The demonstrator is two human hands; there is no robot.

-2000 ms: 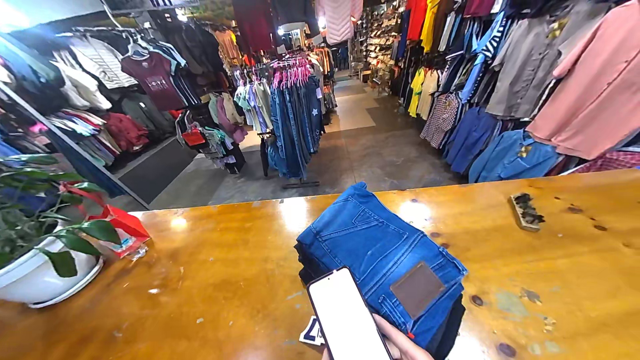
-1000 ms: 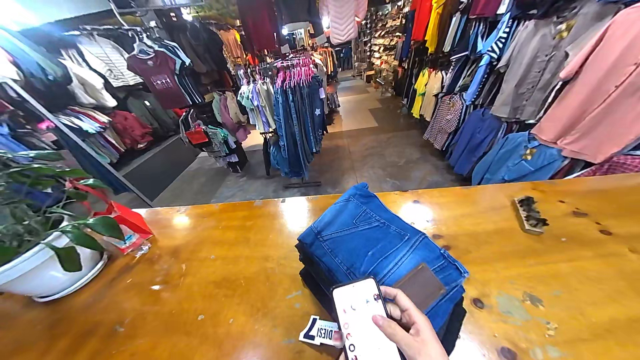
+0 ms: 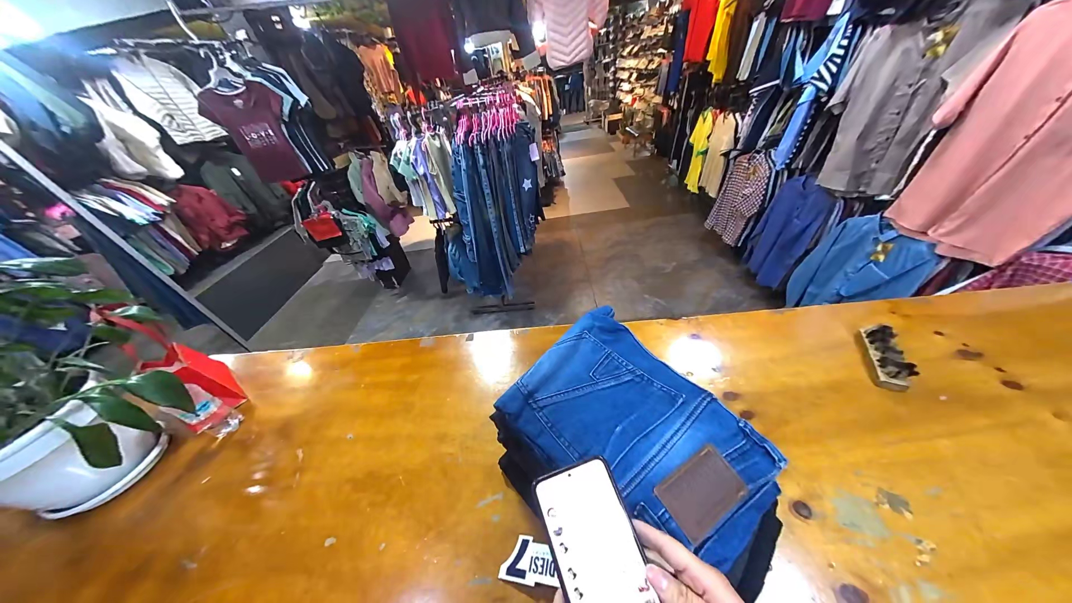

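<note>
My right hand comes in at the bottom and grips a smartphone by its right side, over the near end of a folded stack of jeans. The phone's screen is lit, mostly white, with small round pictures down its left side. Blue denim jeans with a brown leather patch lie on top, darker garments beneath. A white paper tag with black print sticks out left of the phone, partly hidden by it. A sliver of skin shows at the phone's lower left edge; whose hand it is cannot be told.
The glossy wooden counter bears a white plant pot and a red paper bag at left, and a small block with dark pieces at right. Beyond the counter are jeans on pink hangers, clothes racks and an aisle.
A second ago my right thumb lay over the screen; now it is at the phone's right edge. The screen's picture has changed. The jeans have stayed in place.
</note>
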